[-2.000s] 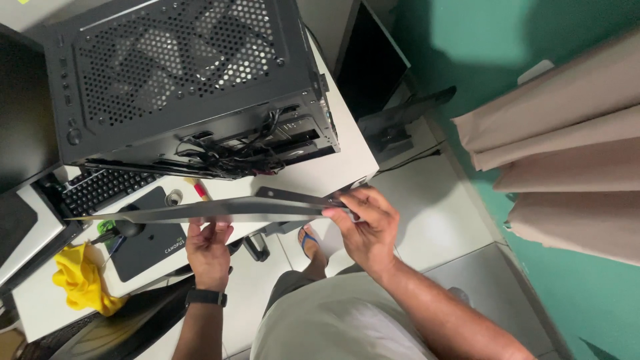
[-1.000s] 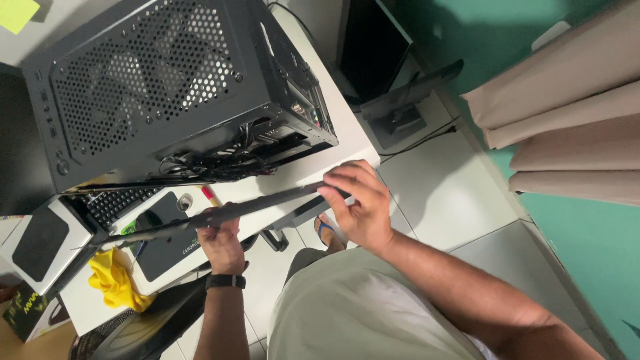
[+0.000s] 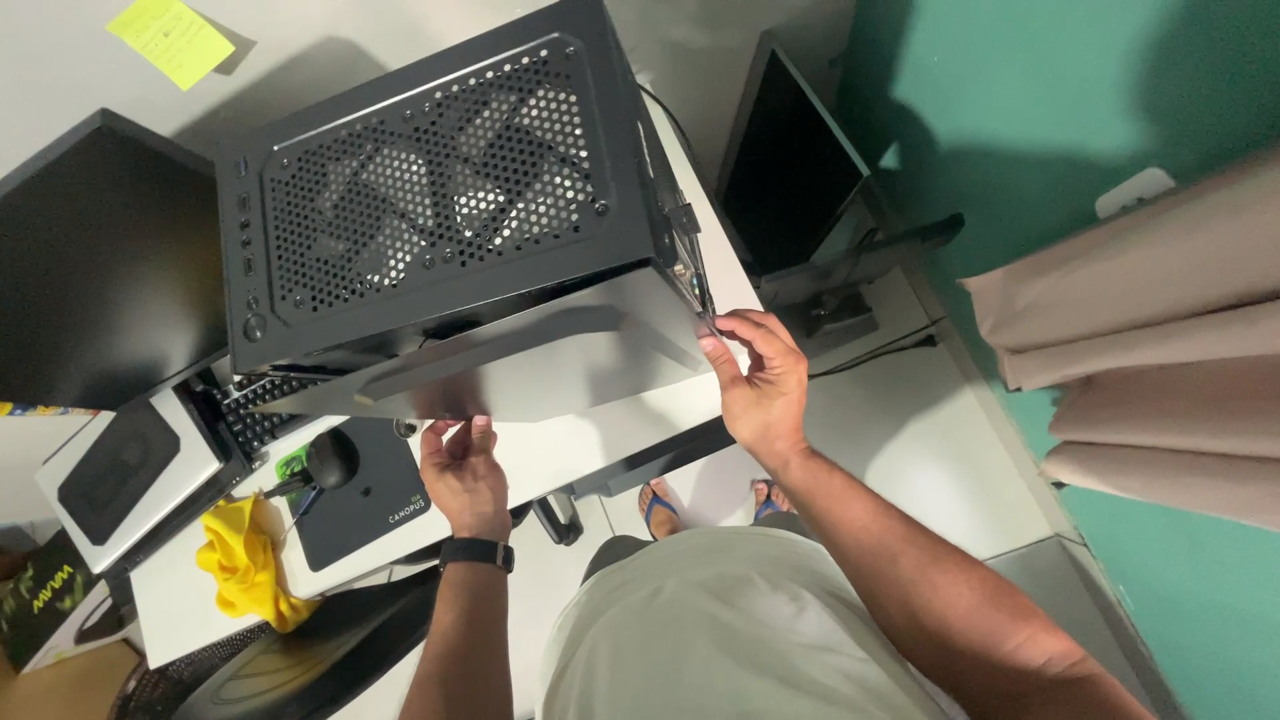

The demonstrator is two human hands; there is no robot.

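Observation:
A black desktop computer case (image 3: 440, 190) with a perforated top stands on the white desk. Along its near side is a dark, flat side panel (image 3: 560, 360), tilted, its upper edge close to the case. My right hand (image 3: 765, 385) pinches the panel's right end between thumb and fingers, beside the rear corner of the case, where cables show. My left hand (image 3: 468, 475), with a black band on the wrist, grips the panel's lower edge near its middle. Part of the case's open side is hidden behind the panel.
Left of the case are a monitor (image 3: 110, 270), a keyboard (image 3: 255, 410) and a white-and-black device (image 3: 130, 480). A black mouse (image 3: 332, 458) rests on a mouse pad (image 3: 370, 510), near a yellow cloth (image 3: 245, 565). Another monitor (image 3: 790, 165) stands beyond the desk's right end.
The side panel, held by both hands, has moved up against the near side of the case and turned, so its broad face now shows. Earlier it was seen nearly edge-on, apart from the case.

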